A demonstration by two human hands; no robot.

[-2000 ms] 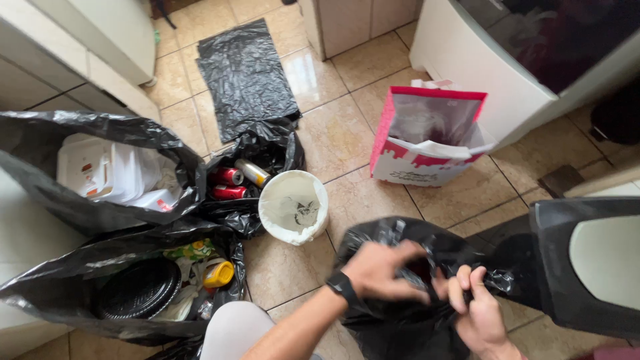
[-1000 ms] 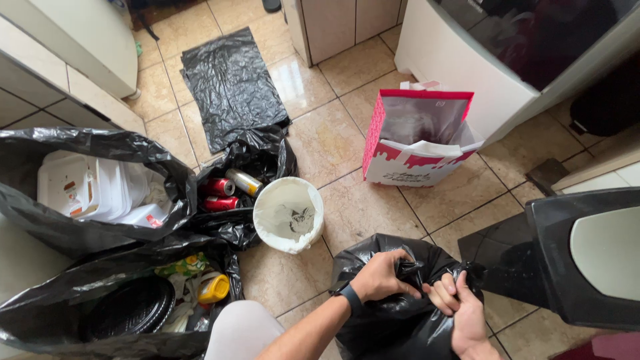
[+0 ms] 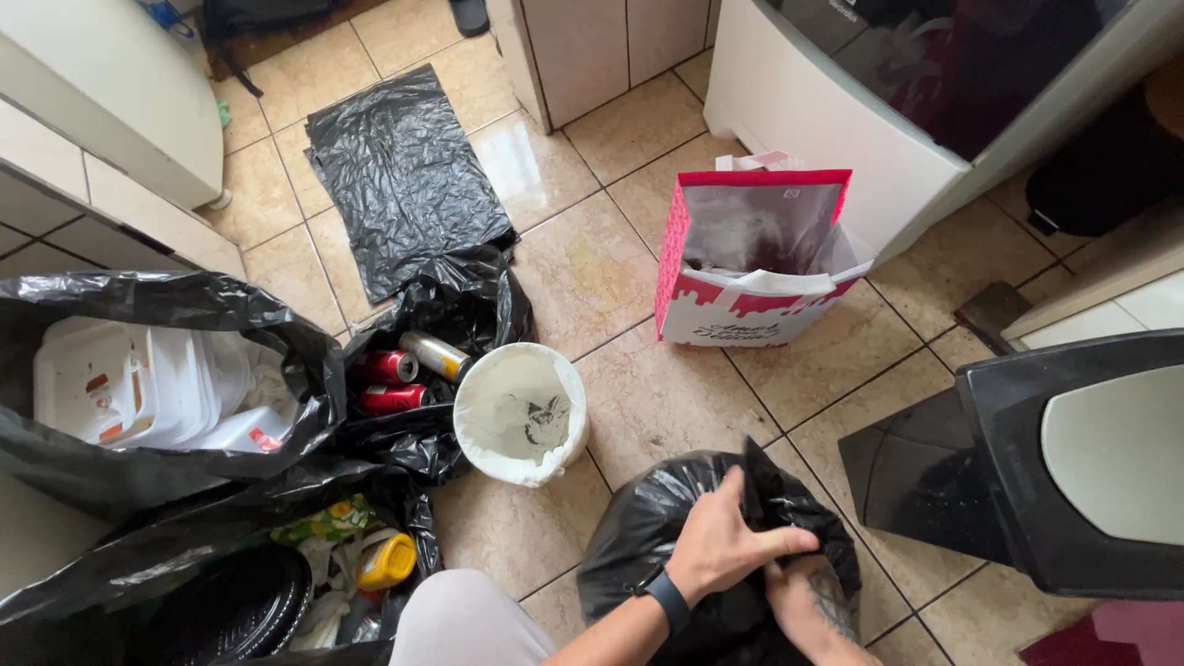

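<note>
A full black plastic garbage bag (image 3: 638, 518) stands on the tiled floor at the bottom centre. My left hand (image 3: 721, 541), with a dark watch band at the wrist, grips the gathered plastic at the bag's top, its thumb pointing right. Just below it, my right hand (image 3: 800, 592) is against the same gathered part, its fingers mostly hidden behind the left hand and the plastic. To the left stands a small white bucket with a white liner (image 3: 523, 412), with some dark residue inside.
Open black bags hold white foam trays (image 3: 92, 379), drink cans (image 3: 393, 367) and a yellow container (image 3: 387, 561). Flat black bags (image 3: 407, 176) lie on the floor. A pink-and-white shopping bag (image 3: 731, 319) stands near a white appliance (image 3: 832, 120); a black bin (image 3: 999, 462) is at right.
The hands, apart on the black bag's top a second ago, are now close together and overlapping. The gathered plastic now sticks up between them.
</note>
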